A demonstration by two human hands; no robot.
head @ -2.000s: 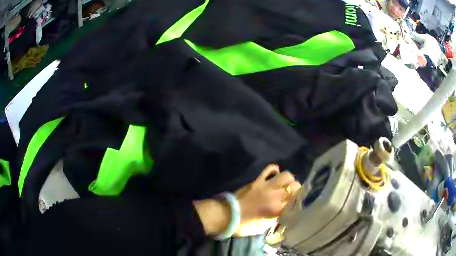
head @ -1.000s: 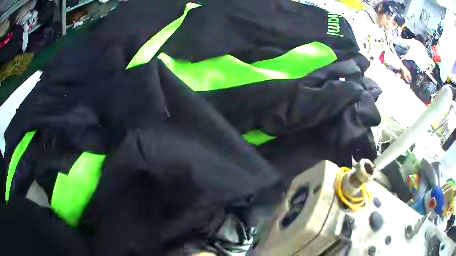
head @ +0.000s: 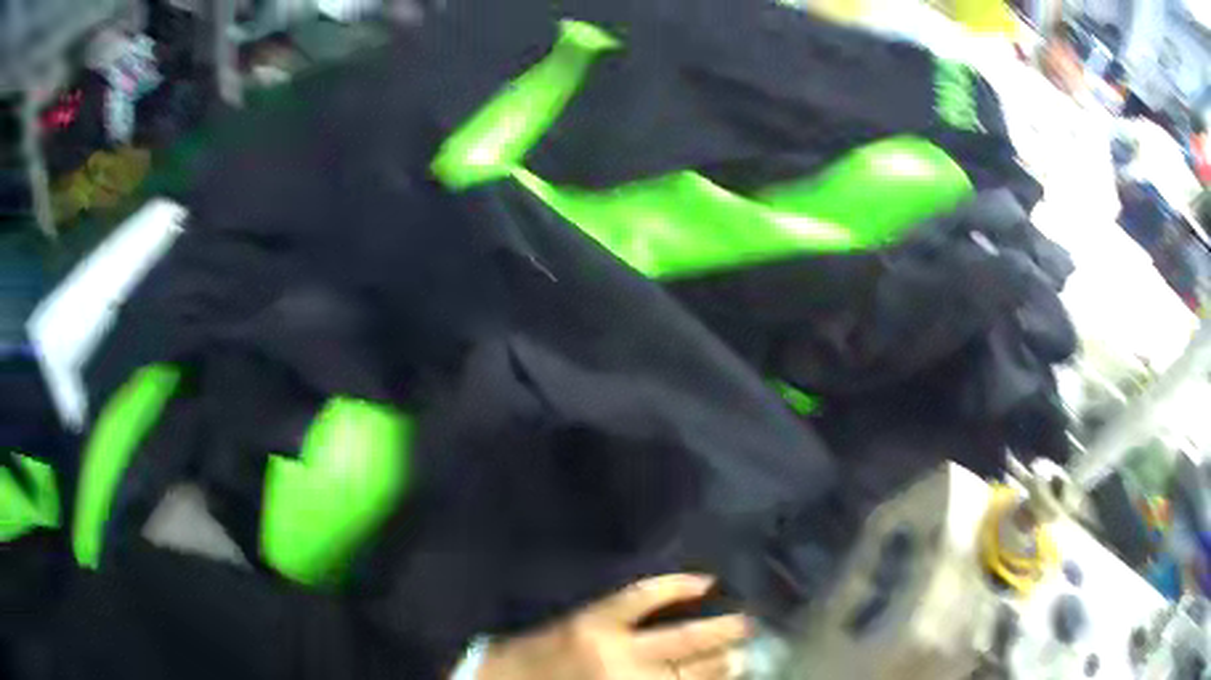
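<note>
The black garment (head: pixel 624 385) with bright green panels lies in a large wrinkled heap across the middle of the view. Its folds reach the left end of the cream-white sewing machine head (head: pixel 916 571) at the lower right. My left hand (head: pixel 624 635) is at the bottom edge, partly cut off and blurred, with its fingers against the black cloth just left of the machine head. Whether the fingers grip the cloth cannot be told. My right hand is not in view. The needle area is hidden.
A white piece (head: pixel 100 299) sticks out at the heap's left edge. A yellow ring (head: pixel 1016 538) circles the post on the machine head. A pale bar (head: pixel 1149 399) slants behind the machine. Shelves with cloth stand at the upper left. A blurred person is at the upper right.
Two seconds ago my left hand was fully in view at the machine head; one second ago it was almost out of view. Now it shows at the bottom edge. The whole view has shifted.
</note>
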